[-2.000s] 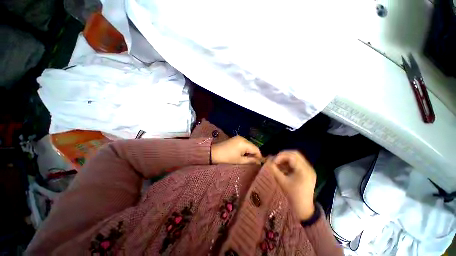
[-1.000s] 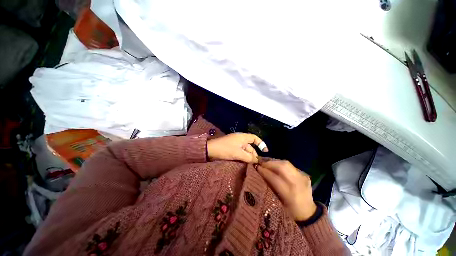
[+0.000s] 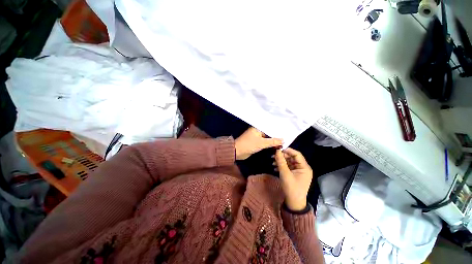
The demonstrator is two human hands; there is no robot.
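The large white panel [image 3: 217, 46] covers the table's left part, its near corner hanging over the front edge. My left hand [image 3: 254, 144] and my right hand [image 3: 295, 172] meet fingertip to fingertip at that corner. A small dark red object [image 3: 279, 147] shows pinched between the fingertips; what it is cannot be told. Whether the fingers also grip the cloth corner is unclear. Red-handled thread snips [image 3: 405, 116] lie on the machine table [image 3: 385, 98] to the right, blades pointing away.
White pieces [image 3: 93, 93] are heaped on an orange basket [image 3: 62, 162] at left. White pieces with dark edging [image 3: 378, 201] lie below the table's ruler-marked edge [image 3: 357, 142]. A blue stick [image 3: 446, 165] and a black object [image 3: 434, 62] are at right.
My hands have moved from the front edge of the pink cardigan forward to the white panel's corner. The view has shifted right, showing more of the table's right side.
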